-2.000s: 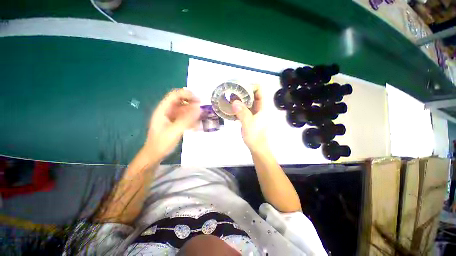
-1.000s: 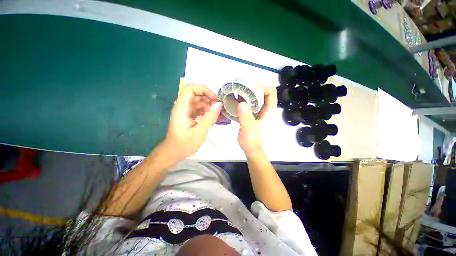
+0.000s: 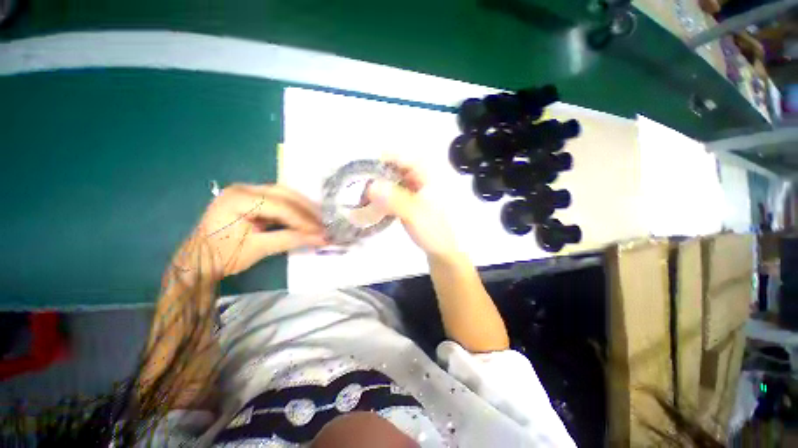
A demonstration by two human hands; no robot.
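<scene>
A silver-grey ring unit point(image 3: 339, 219) with a ribbed edge and an open centre is held over the white work sheet point(image 3: 420, 236). My right hand point(image 3: 404, 199) holds it from the right, with the thumb across the opening. My left hand point(image 3: 262, 226) is at its lower left edge with the fingertips against or very near the rim; contact is blurred. A small purplish edge point(image 3: 332, 251) shows just under the ring, mostly hidden. Several glossy black flanged housings point(image 3: 516, 171) stand in a cluster on the sheet, right of my hands.
The green bench top point(image 3: 131, 175) lies to the left. A pale rail point(image 3: 175, 54) runs beyond it, with a dark green conveyor point(image 3: 420, 35) carrying small units point(image 3: 623, 24) behind. Cardboard cartons point(image 3: 643, 332) and a dark bin or gap point(image 3: 542, 324) are at the lower right.
The ring and both hands appear farther left and a little lower. My left hand's fingers now reach flatter toward the ring's lower left edge. The view has shifted, and units have appeared on the conveyor.
</scene>
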